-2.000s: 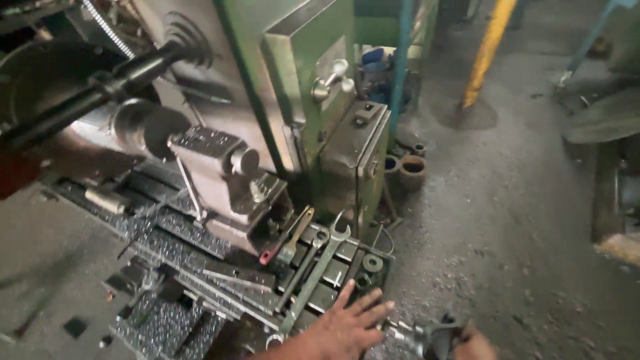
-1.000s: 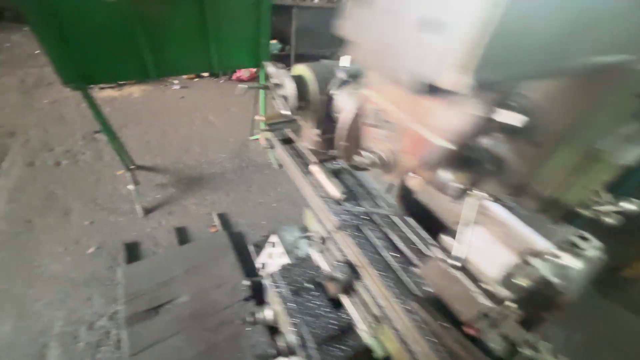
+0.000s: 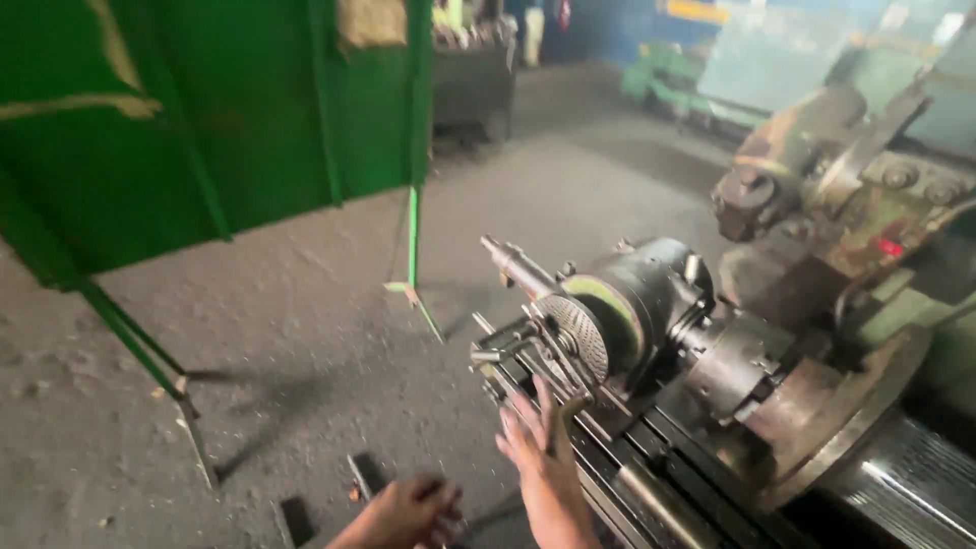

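Note:
A dividing head (image 3: pixel 648 286) with a perforated index plate (image 3: pixel 576 335) is mounted on the slotted milling machine table (image 3: pixel 610 488). My right hand (image 3: pixel 541 450) reaches up beside the lower edge of the plate and its crank, fingers spread, with no grip on anything visible. A dark curved piece shows by its fingers; I cannot tell what it is. Lower and to the left, my left hand (image 3: pixel 415 507) is blurred above the floor, fingers loosely bent and nothing seen in it. A chuck (image 3: pixel 736 370) sits right of the dividing head, close to a large round metal part (image 3: pixel 846 427).
A green metal screen (image 3: pixel 229 137) stands on thin legs at the left. The machine's heavy head (image 3: pixel 808 160) rises at the upper right. A metal bar (image 3: pixel 663 503) lies along the table. Behind stand a dark cabinet (image 3: pixel 476 91) and green machinery (image 3: pixel 663 80).
The view has swung widely from the table end with spanners to the dividing head. A hand was spread over the spanners two seconds ago; now my right hand is by the index plate.

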